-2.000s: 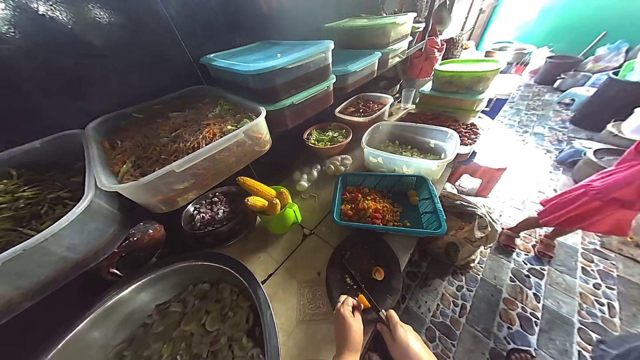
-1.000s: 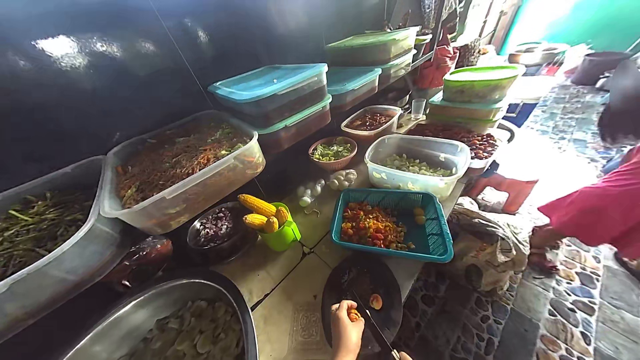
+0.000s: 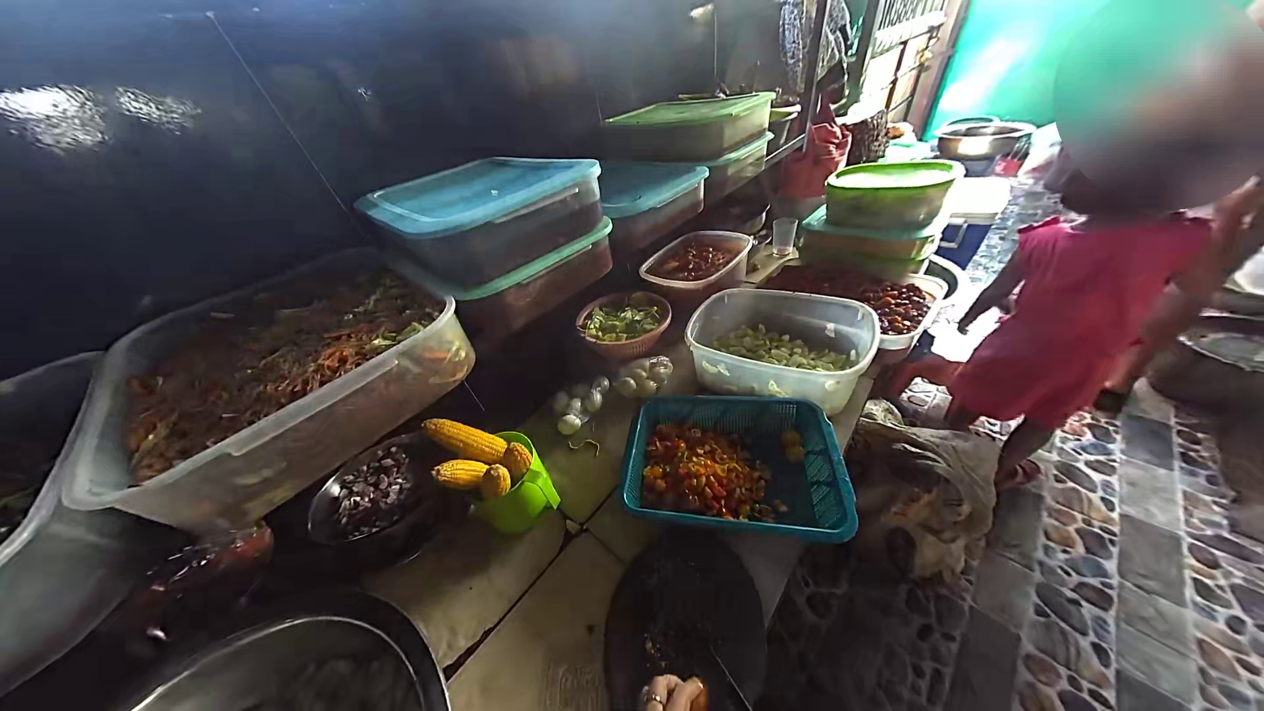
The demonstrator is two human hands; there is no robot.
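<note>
At the bottom edge, the fingers of my left hand (image 3: 673, 693), one with a ring, close around a small orange-red piece of food over a dark round cutting board (image 3: 681, 617). A thin knife blade (image 3: 731, 676) lies just right of them, its handle out of frame. My right hand is out of view. Beyond the board stands a teal plastic basket (image 3: 834, 494) with chopped red and orange vegetables (image 3: 703, 474). Left of it, corn cobs (image 3: 464, 441) stand in a lime-green plastic cup (image 3: 521, 499).
A metal basin (image 3: 420, 652) and a large tub of shredded vegetables (image 3: 296, 434) stand left. Lidded containers (image 3: 484, 193) are stacked along the dark wall. A plastic bag (image 3: 928, 494) sits right of the counter. A person in pink (image 3: 1066, 306) stands on the pebbled floor at right.
The view has tilted up. My right hand, at the knife two seconds ago, has left the frame. The orange half seen on the board earlier no longer shows. The person in pink now shows more fully.
</note>
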